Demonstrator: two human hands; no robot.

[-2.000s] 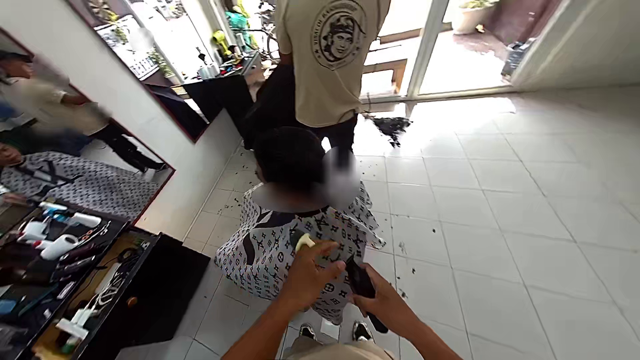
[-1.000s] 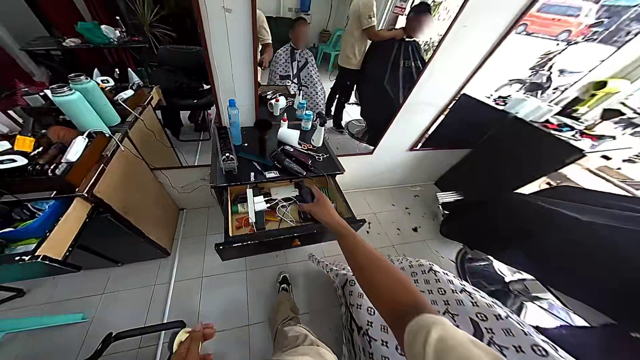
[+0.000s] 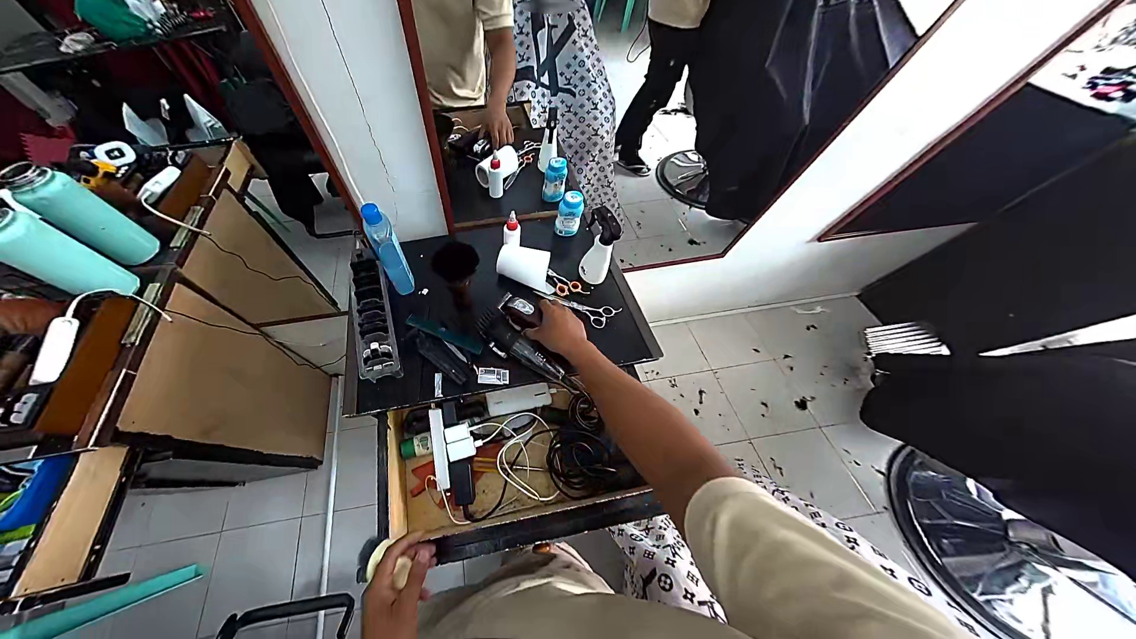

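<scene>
My right hand [image 3: 559, 328] grips a black hair clipper [image 3: 519, 311] over the black tabletop, beside another cordless clipper [image 3: 524, 351] lying there. Shears [image 3: 595, 311] lie just right of that hand. At the open drawer's front left corner, my left hand [image 3: 398, 581] holds a pale, round-ended brush [image 3: 390, 559], mostly covered by the fingers. The open drawer [image 3: 524, 528] contains a power strip, white chargers and coiled cables. On the tabletop are a rack of clipper guards [image 3: 374, 319], a teal comb [image 3: 444, 334], a dark round brush [image 3: 455, 264] and a white paper roll [image 3: 524, 266].
A blue bottle [image 3: 388, 248], a white spray bottle [image 3: 601, 248] and a powder bottle [image 3: 569, 213] stand near the mirror [image 3: 657, 204]. A wooden cabinet [image 3: 222, 382] is at left. The patterned cape [image 3: 666, 568] hangs below my right arm. A chair's round metal base [image 3: 985, 532] stands right.
The view has swung from the seated person to the table and moved closer. My right hand has moved from over the drawer to the tabletop with the clipper.
</scene>
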